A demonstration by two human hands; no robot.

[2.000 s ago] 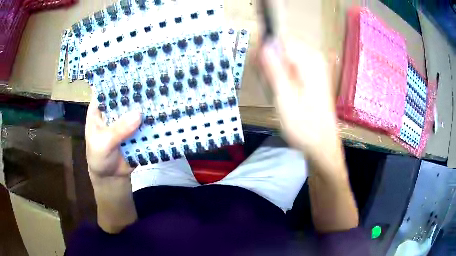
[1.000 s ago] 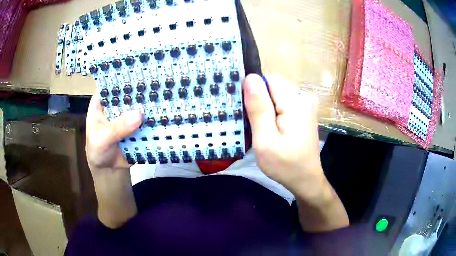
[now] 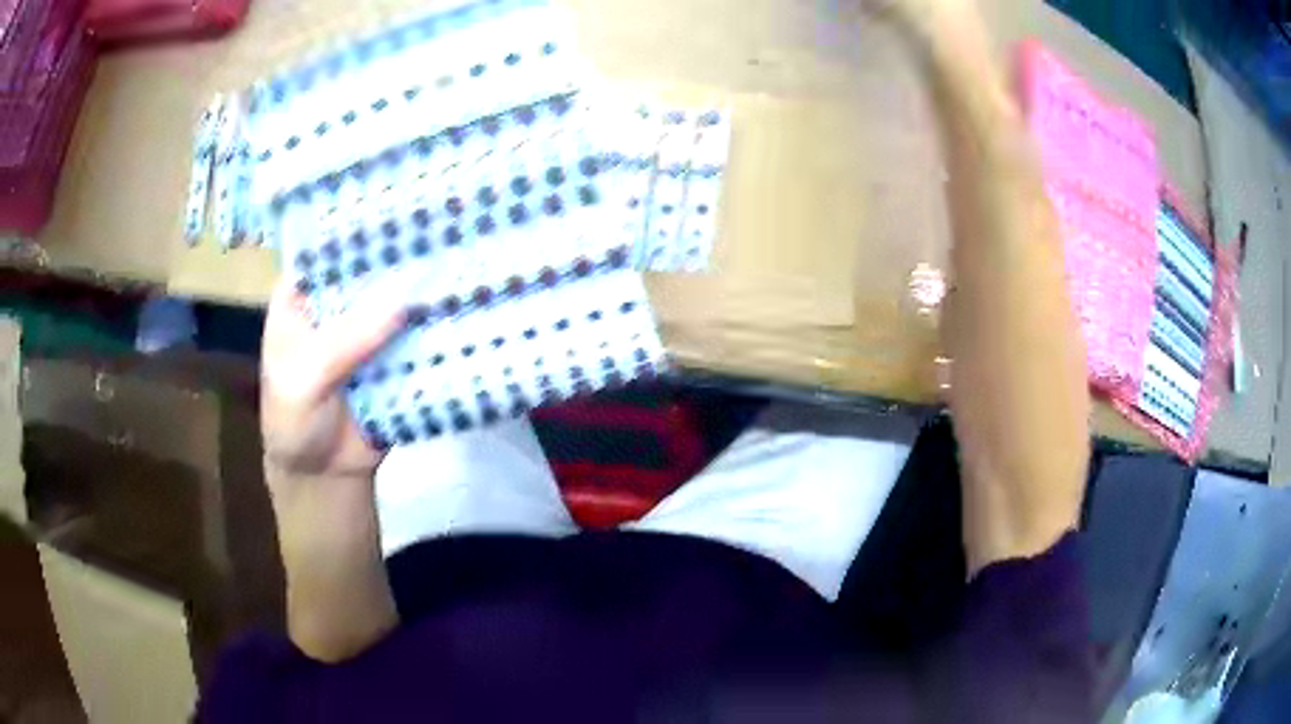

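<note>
My left hand (image 3: 323, 382) grips the blurred white PCB panel (image 3: 467, 318) at its lower left, thumb on top, above the bench edge and my lap. The panel has rows of dark parts. Single narrow boards (image 3: 701, 191) lie side by side on the cardboard, partly hidden by the panel's right edge. More narrow boards (image 3: 227, 170) show at its left. My right arm reaches up and forward; my right hand (image 3: 913, 9) is blurred and mostly cut off by the top edge, so what it holds cannot be seen.
Pink bubble wrap (image 3: 1090, 212) lies at the right with striped stacked panels (image 3: 1178, 318) showing from it. More pink-red wrap (image 3: 36, 113) is at the far left. The cardboard (image 3: 793, 333) covers the bench up to its front edge. Brown cartons (image 3: 121, 439) stand lower left.
My right hand has left the panel's right edge and moved up and forward. The panel has tilted and moved slightly down and left, uncovering narrow boards on its right.
</note>
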